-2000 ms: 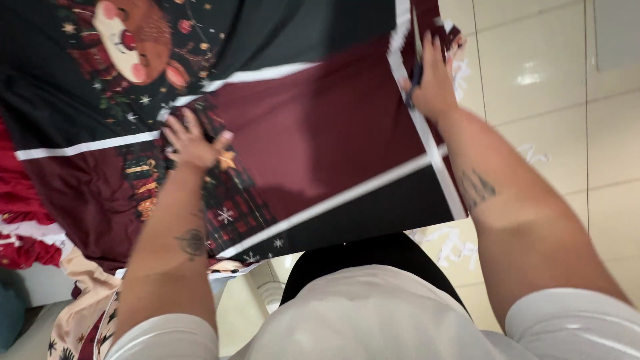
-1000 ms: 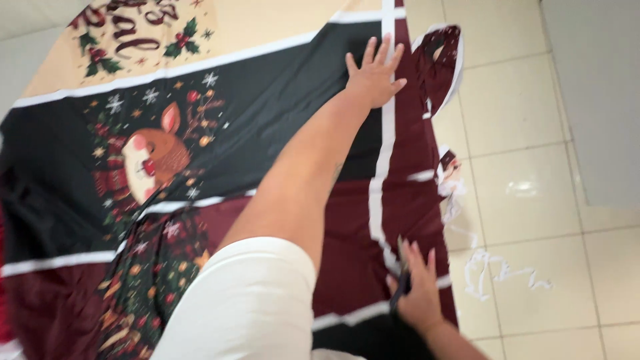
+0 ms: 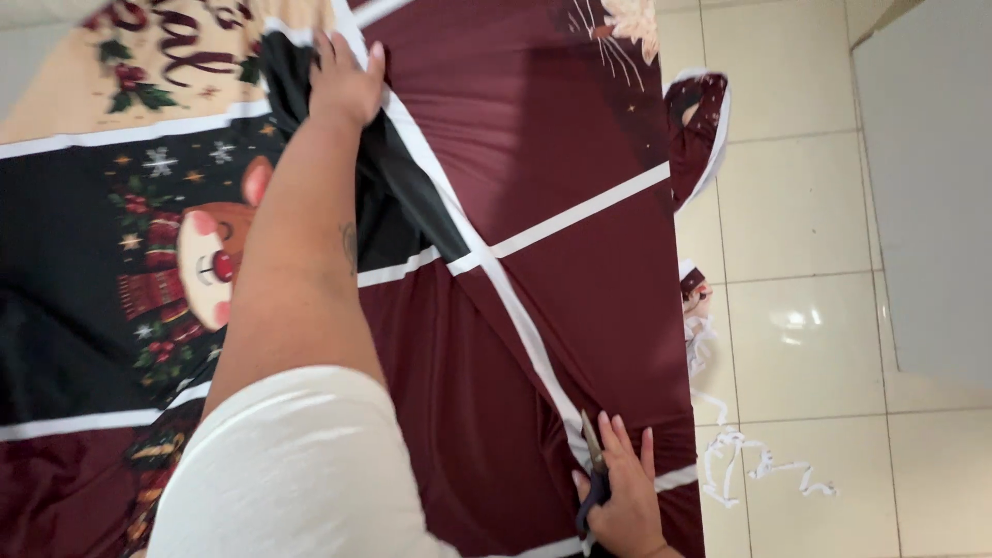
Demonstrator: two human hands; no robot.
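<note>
Printed fabric [image 3: 542, 194] in maroon, black and cream, with white strips between its panels, spreads in front of me. My left hand [image 3: 347, 81] reaches far forward and lies on the white strip near the top, fingers bent over bunched black fabric; whether it pinches the cloth I cannot tell. At the lower right my right hand [image 3: 626, 492] holds scissors [image 3: 595, 473] with dark handles, their blades pointing forward along the white strip. A long white strip [image 3: 515, 310] runs slanting between both hands. A reindeer print [image 3: 209, 263] shows left of my left forearm.
Past the fabric's right edge lies a tiled floor [image 3: 806, 194] with white scraps [image 3: 763, 461]. A maroon fabric piece with a white edge [image 3: 701, 136] hangs or lies beside that edge. A grey flat surface [image 3: 938, 186] stands at the far right.
Since the last frame the maroon fabric at the right has spread wider, and black cloth is bunched by my left hand. Two seconds ago my left hand lay farther left, on the black and maroon panels.
</note>
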